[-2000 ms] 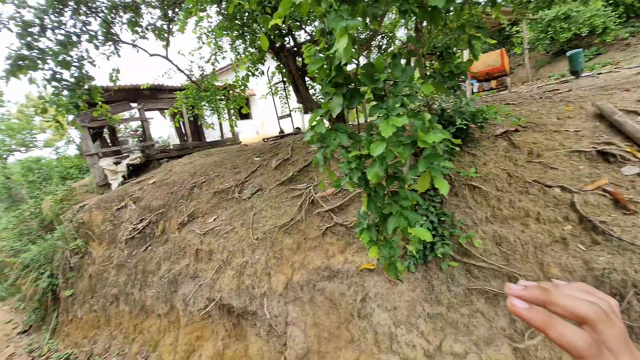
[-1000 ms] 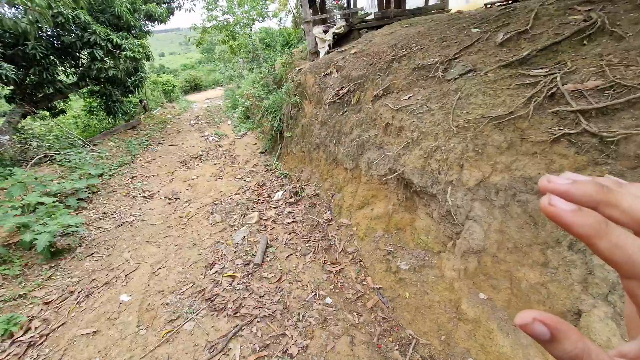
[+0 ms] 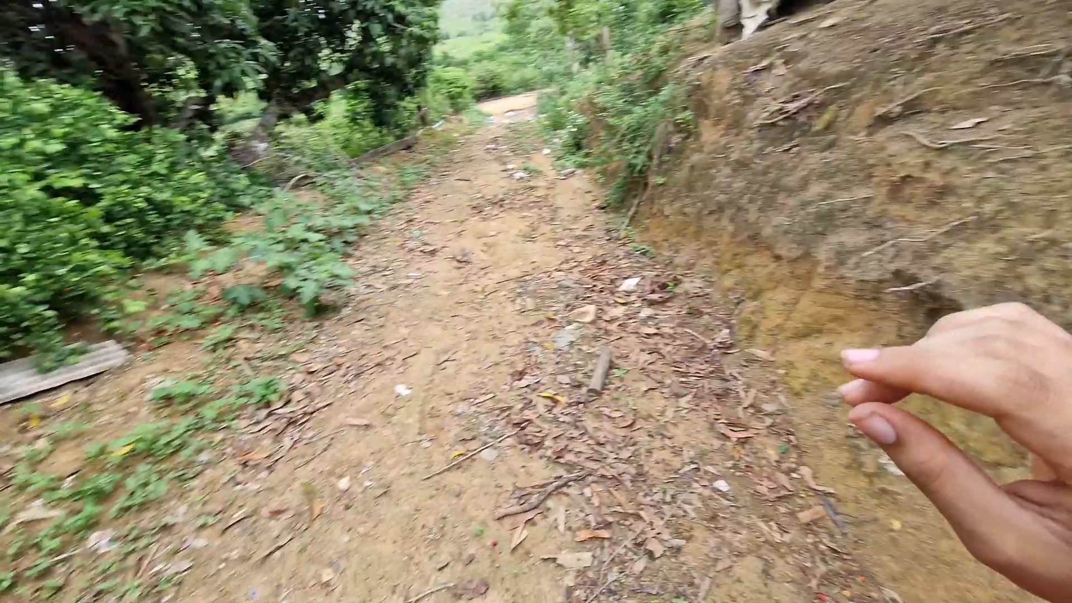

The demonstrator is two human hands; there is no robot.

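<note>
At the lower right of the head view is my right hand (image 3: 980,419), raised in the air with nothing held. Its thumb and fingertips point left, close together with a narrow gap between them. Behind it rises an earthen bank (image 3: 837,218) with thin exposed roots; I see no contact between hand and bank. My left hand is out of view. A dirt path (image 3: 469,335) runs ahead, strewn with dry leaves, and a short piece of wood (image 3: 600,371) lies on it.
Green shrubs (image 3: 75,209) and low plants line the path's left side. A corrugated sheet (image 3: 63,373) lies at the left edge. Thin sticks (image 3: 540,496) and small pale scraps are scattered on the ground. Bushes (image 3: 624,126) grow where the bank meets the path farther on.
The view has swung left and down from the bank to the path. My right hand's thumb and fingers, spread apart one second ago, are now closer together.
</note>
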